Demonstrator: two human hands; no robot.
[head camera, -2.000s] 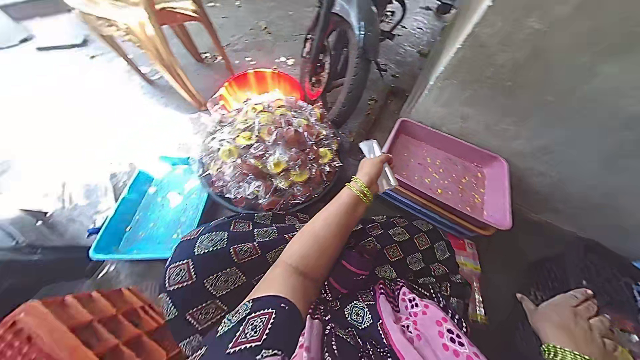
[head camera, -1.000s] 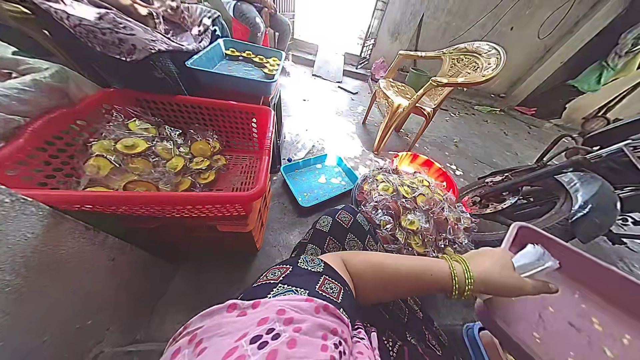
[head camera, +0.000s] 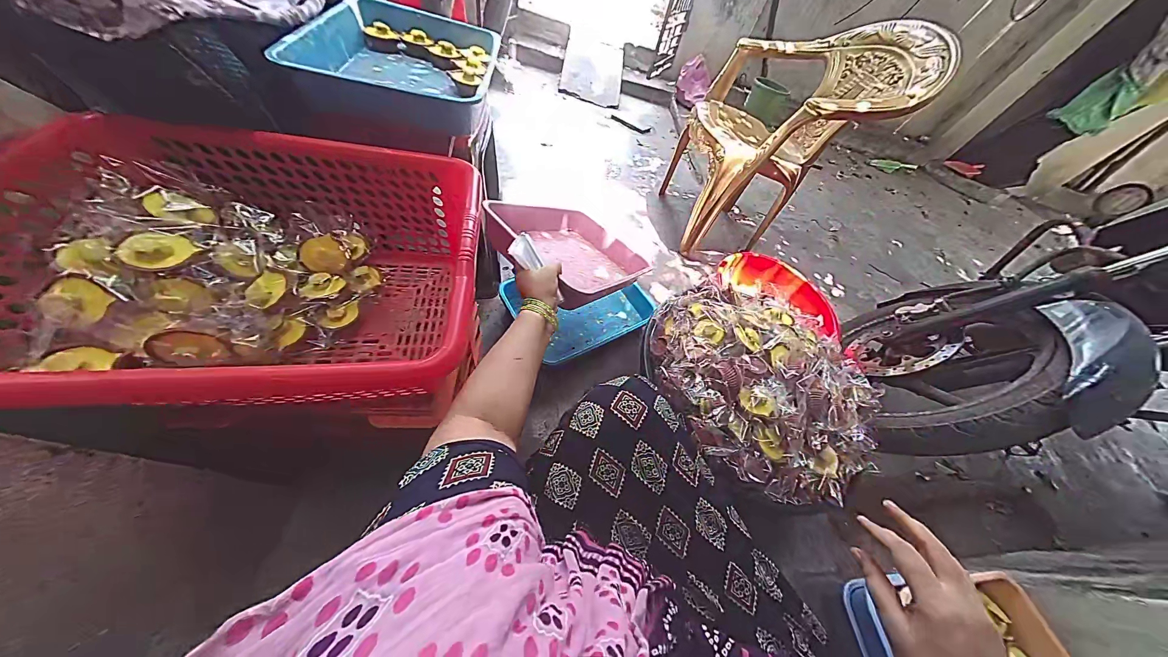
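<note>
My left hand is stretched forward, gripping the near left edge of a pink plastic tray together with a whitish, clear plastic bundle. That tray is over a blue tray on the floor. At the lower right, my right hand has its fingers apart above stacked trays, a blue one and an orange one, with yellow pieces inside. Between my hands, a heap of plastic-wrapped items with yellow tops fills a round container.
A red perforated crate with wrapped yellow-topped items stands at left, a blue tub of yellow-topped pieces behind it. A red basin touches the heap. Beyond are a gold plastic chair and a motorcycle wheel.
My left hand has carried the pink tray from the right side over to the blue floor tray on the left. My right hand has come back into view. The view has swung strongly.
</note>
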